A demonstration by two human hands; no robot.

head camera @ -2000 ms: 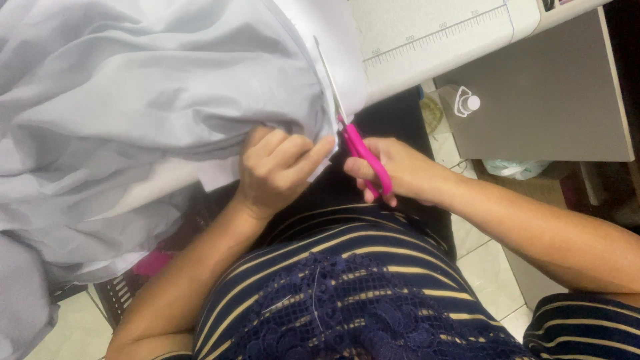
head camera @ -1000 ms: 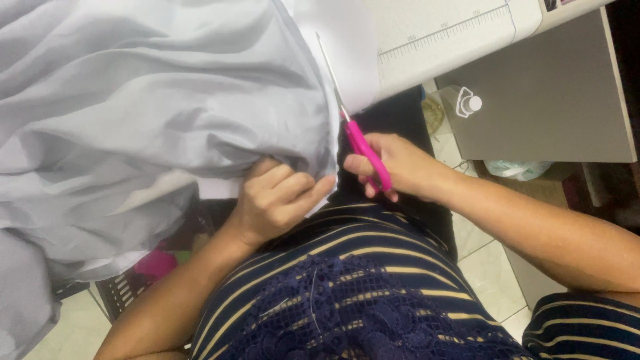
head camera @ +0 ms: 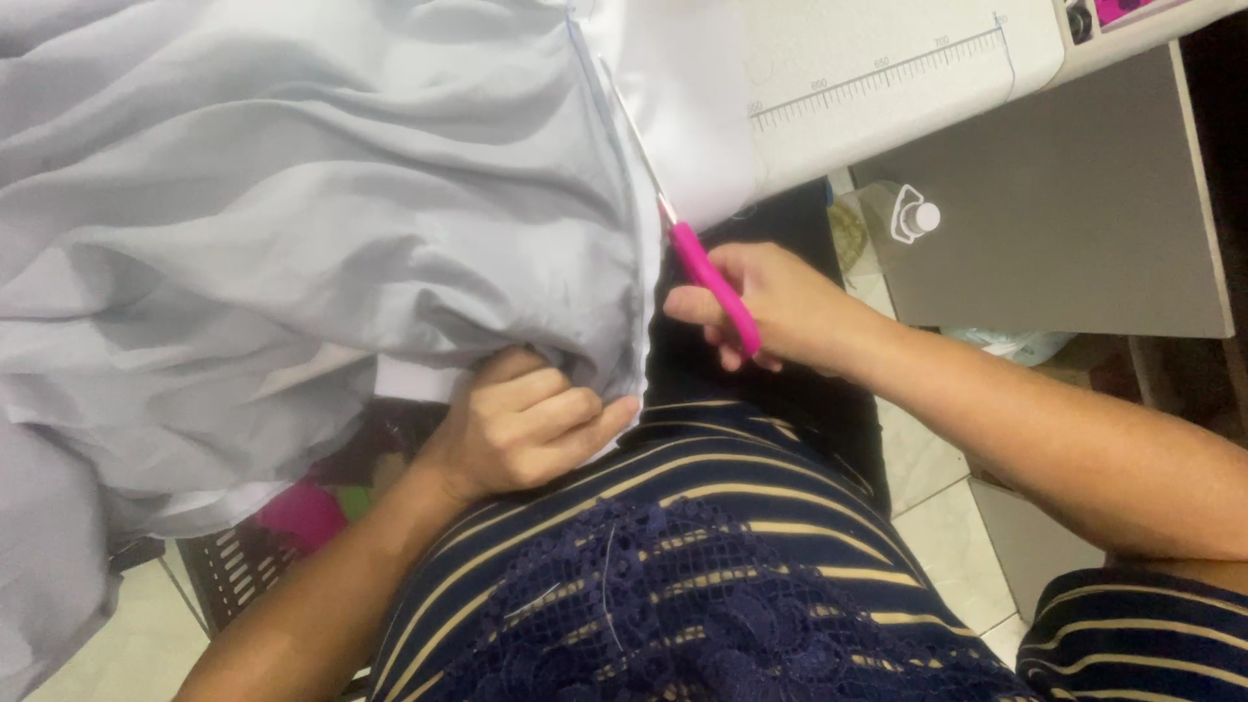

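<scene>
A large pale grey fabric (head camera: 322, 214) lies in folds across the left and middle of the head view. My left hand (head camera: 531, 424) grips its lower edge close to my striped top, its fingers curled into the cloth. In my right hand (head camera: 751, 307) are scissors (head camera: 717, 288) with magenta handles. Their metal blades point up and to the left, along the fabric's white-lined right edge. The blades look nearly together; whether cloth lies between them I cannot tell. A white material (head camera: 692, 107) lies under and to the right of that edge.
The white table (head camera: 877, 127) has a printed ruler scale along its front. Below it at the right are a grey panel (head camera: 1053, 214) and a clear container with a white cap (head camera: 919, 217). A dark slotted plastic basket (head camera: 229, 575) stands at the lower left, with magenta material by it.
The fabric edge has shifted since two seconds ago and now lies left of the scissor blades along much of their length. Both hands keep their holds and have moved little.
</scene>
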